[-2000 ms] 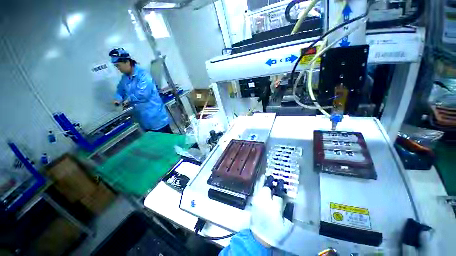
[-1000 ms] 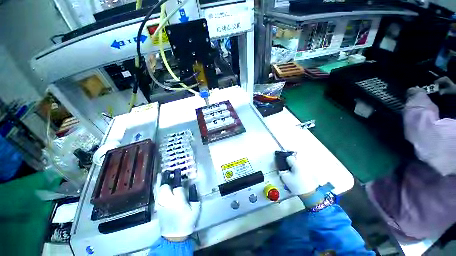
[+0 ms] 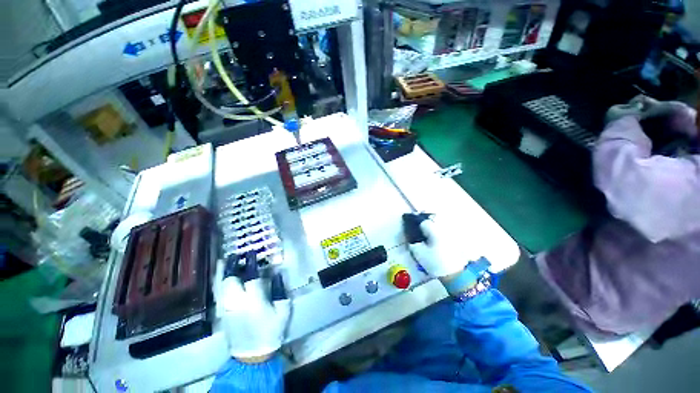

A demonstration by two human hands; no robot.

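Note:
My left hand (image 3: 253, 311), in a white glove with black fingertips, rests at the near end of the rows of white parts (image 3: 250, 222) on the machine deck. Its fingertips cover the nearest parts; whether it grips one cannot be told. My right hand (image 3: 441, 247), gloved the same way, lies on the deck's right front edge, fingers apart, with no part seen in it. The left dark red slotted fixture (image 3: 166, 265) shows bare slots. The right fixture (image 3: 316, 173) holds rows of white parts below the blue dispensing tip (image 3: 292, 124).
Emergency stop (image 3: 401, 278) and round buttons (image 3: 345, 299) sit on the front edge. The gantry (image 3: 100, 54) spans the back. A small loose part (image 3: 449, 170) lies on the bench at right. A person in pink (image 3: 652, 180) works beside a black tray (image 3: 499, 127).
The view has swung right from the left aisle to the machine and the person in pink. My right hand now shows fully on the deck. My left hand stays at the part rows.

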